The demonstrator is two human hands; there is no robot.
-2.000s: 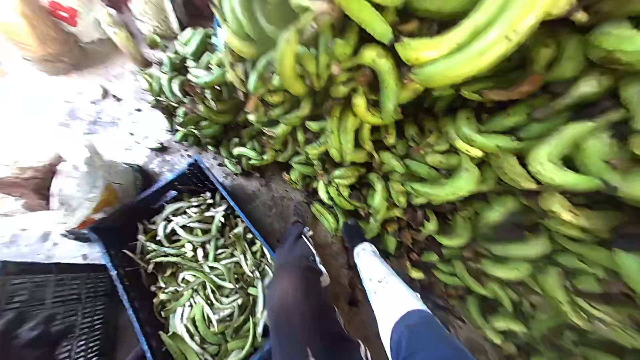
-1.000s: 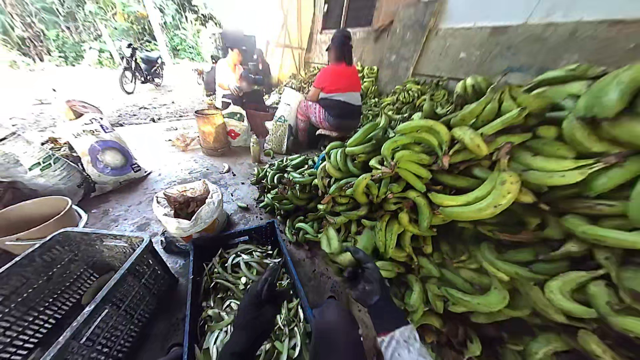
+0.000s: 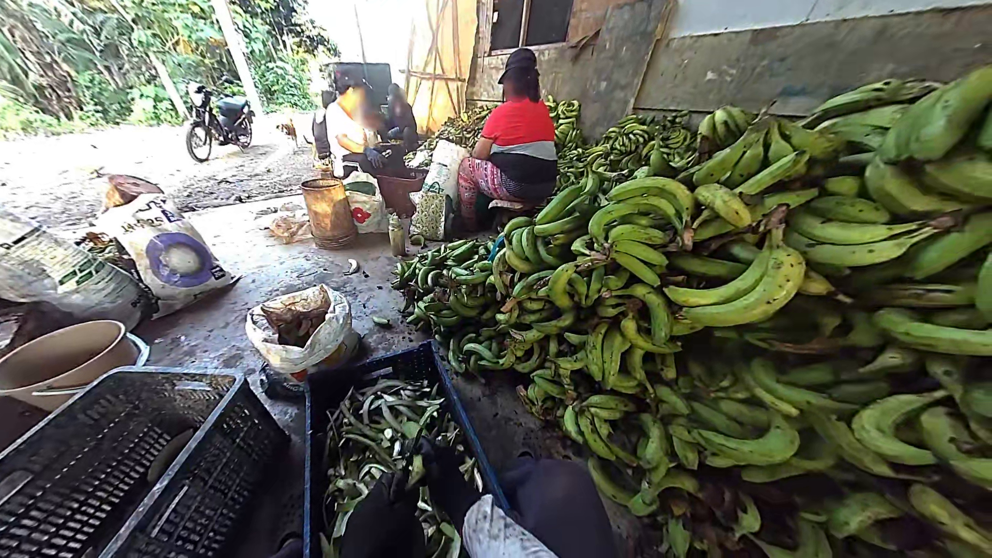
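My left hand (image 3: 385, 511), in a dark glove, is low over a blue plastic crate (image 3: 463, 418) filled with green plantain peels (image 3: 380, 422). Close by on its right is my right hand (image 3: 446, 477), also dark-gloved, over the same peels. A small green piece, perhaps a plantain, shows between the two hands; which hand holds it is unclear. The fingers are dark and hard to make out. Right of the crate rises a large heap of green plantains (image 3: 635, 256), some turning yellow, beyond my knee.
A black plastic crate (image 3: 232, 434) and a tan bucket (image 3: 66, 356) stand at left. An open sack (image 3: 298, 329) sits behind the blue crate. Farther back are a rusty metal drum (image 3: 328, 209), a seated person in a red top (image 3: 519, 132), other people and a motorcycle (image 3: 221, 120).
My right hand has moved left from the plantain heap to over the peel crate, beside my left hand. The view rose strongly after the earliest frame.
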